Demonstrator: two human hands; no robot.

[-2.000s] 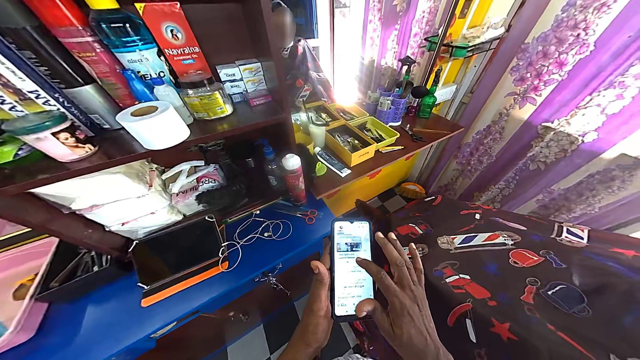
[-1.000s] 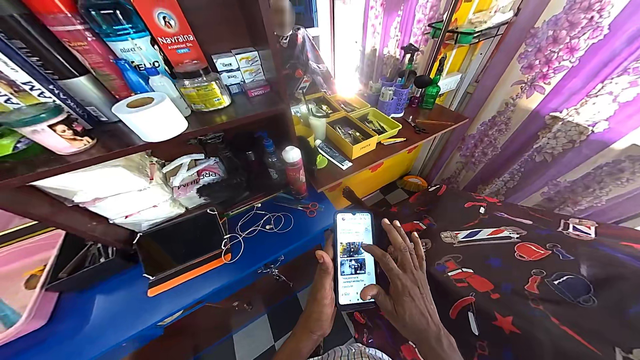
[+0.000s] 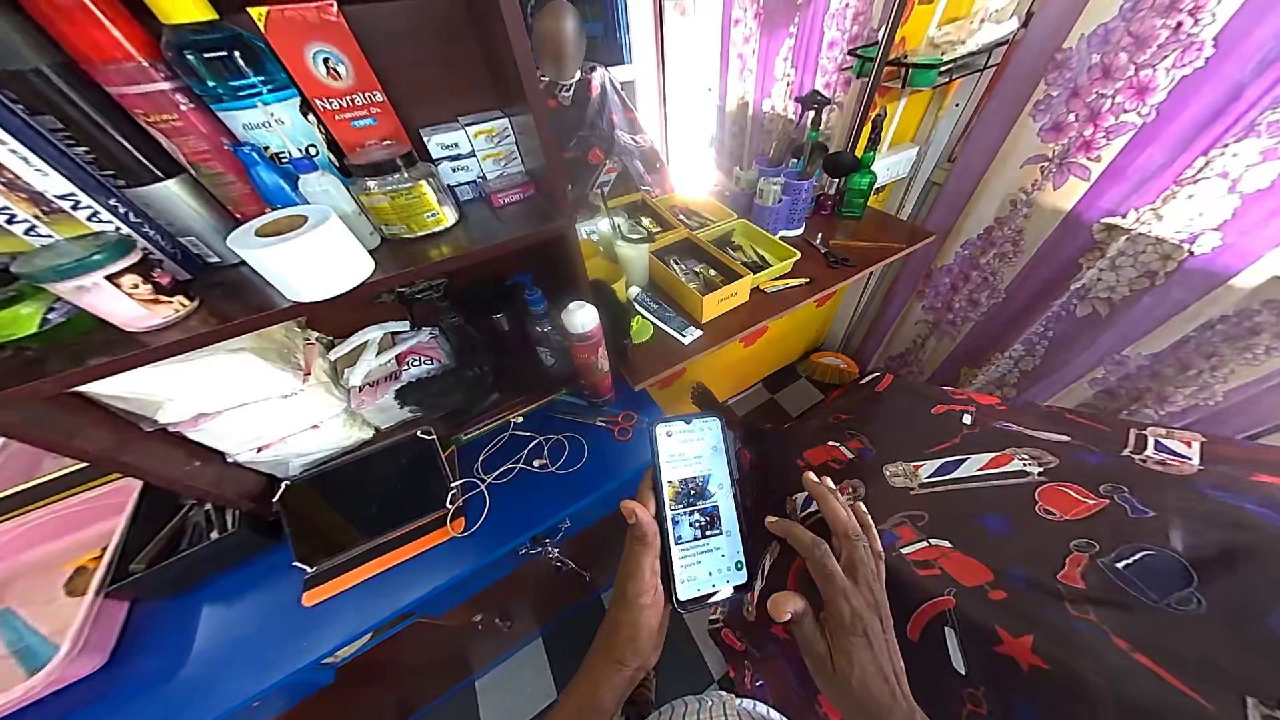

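Note:
A smartphone [image 3: 697, 515] with a lit screen stands upright in my left hand [image 3: 635, 590], whose thumb lies along its left edge. Just right of the phone, my right hand [image 3: 840, 590] is spread, its fingers apart and holding nothing. Beneath that hand spreads a dark barber's cape [image 3: 1040, 560] printed with barber poles, razors and cups. Left of the phone, on a blue counter [image 3: 400, 600], are white wired earphones [image 3: 530, 455], red-handled scissors [image 3: 622, 425] and a dark tablet-like device [image 3: 370, 500] with an orange edge.
Shelves at left hold a toilet paper roll [image 3: 300, 255], bottles, boxes and a jar [image 3: 405, 200]. A wooden ledge [image 3: 890, 235] ahead bears yellow trays [image 3: 700, 280], a tube [image 3: 665, 315] and a green spray bottle [image 3: 860, 180]. A pink basin [image 3: 110, 560] sits far left. Purple floral curtains hang at right.
My right hand's fingers, over the phone screen in both earlier frames, are now off it to the right. The content on the screen has shifted. The phone remains in my left hand.

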